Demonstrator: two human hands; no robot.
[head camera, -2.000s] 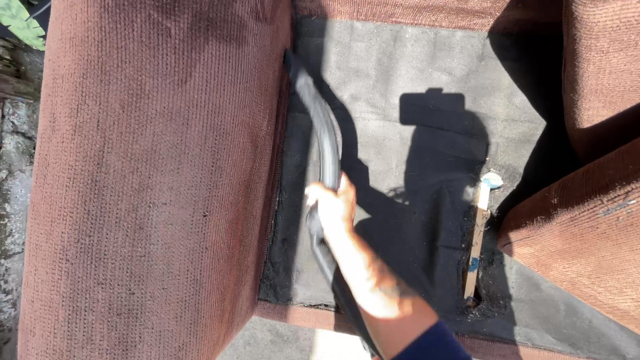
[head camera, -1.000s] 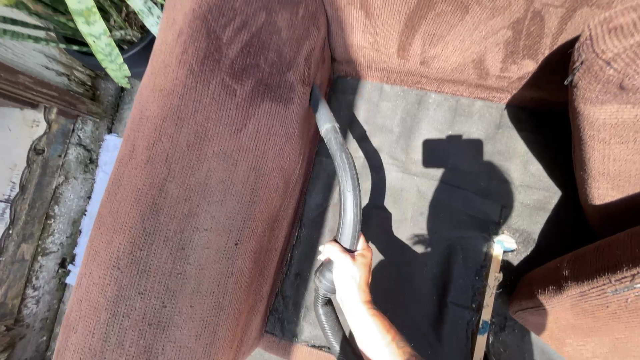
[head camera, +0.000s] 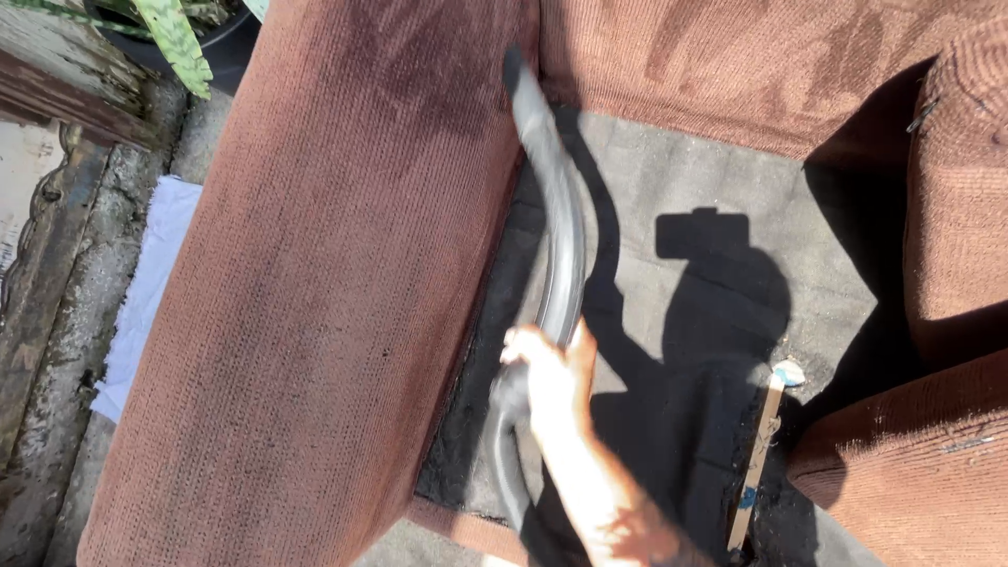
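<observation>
My right hand (head camera: 555, 370) is closed around the grey curved tube of a vacuum cleaner (head camera: 563, 228), near where it joins the hose (head camera: 508, 465). From my hand the tube runs upward to a dark, blurred nozzle tip (head camera: 513, 71). That tip lies over the inner side of the brown ribbed sofa armrest (head camera: 315, 299), near the corner with the backrest (head camera: 709, 71); whether it touches the fabric I cannot tell. Dark stains or damp patches mark the upper armrest and backrest. My left hand is out of view.
Black cloth (head camera: 654, 165) covers the seat base, where a wooden slat (head camera: 756, 472) shows. Brown cushions (head camera: 961, 220) stand at the right. Left of the armrest are a white cloth (head camera: 153, 291), weathered boards (head camera: 47, 236) and a potted plant (head camera: 177, 47). Shadows cross the base.
The nozzle tip has moved up along the armrest's inner side toward the back corner, with my right hand still around the tube. The view has shifted, bringing in the plant and white cloth.
</observation>
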